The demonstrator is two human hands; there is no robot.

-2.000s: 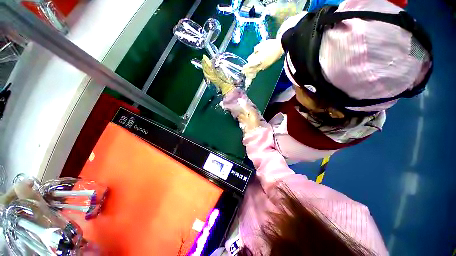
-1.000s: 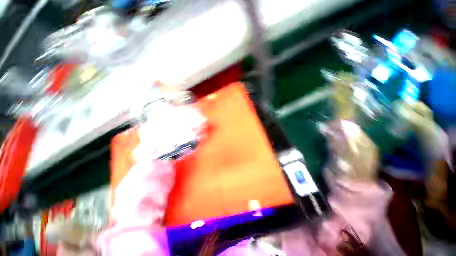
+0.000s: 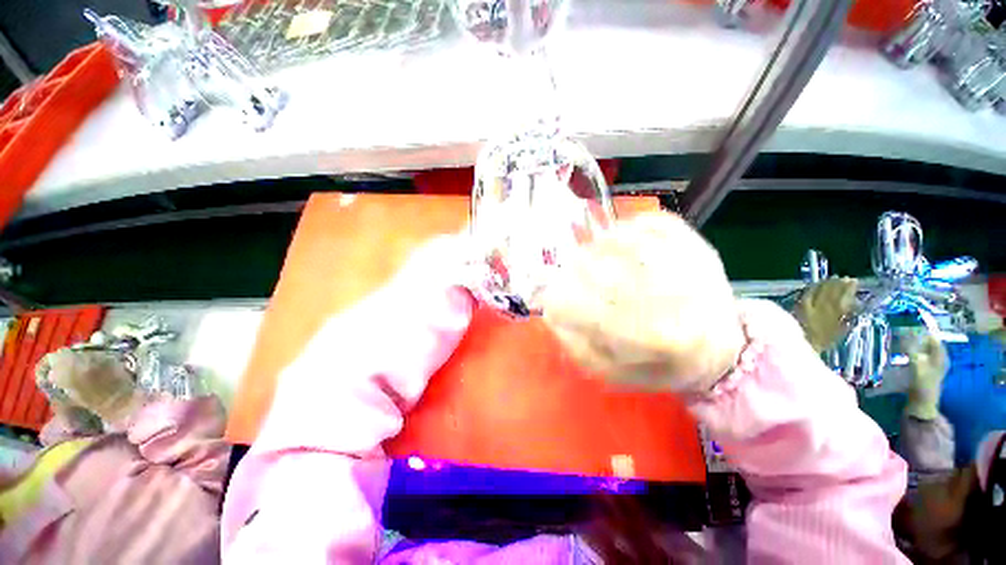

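Observation:
A clear balloon-dog part (image 3: 535, 204) with shiny strips inside is held upright over the red-orange lid (image 3: 541, 425). My right hand (image 3: 651, 304), in a pale glove, is closed around its lower right side. My left hand (image 3: 441, 259) is at its lower left side; it is washed out by glare and its fingers are hard to make out. A small dark spot shows at the part's lower end. Another clear rounded piece (image 3: 513, 22) shows above it at the top edge; whether the two are joined is unclear.
A white shelf (image 3: 364, 121) crosses behind the lid, with a clear figure (image 3: 188, 72) and wire rack (image 3: 375, 28). A metal post (image 3: 767, 105) rises right of centre. Purple light (image 3: 496, 480) glows at the box's front. Other workers' hands hold clear parts on both sides.
The view has swung from the right-hand neighbour to the lid. The clear part, earlier at the lower left, is now in front of me over the lid, with both hands at it.

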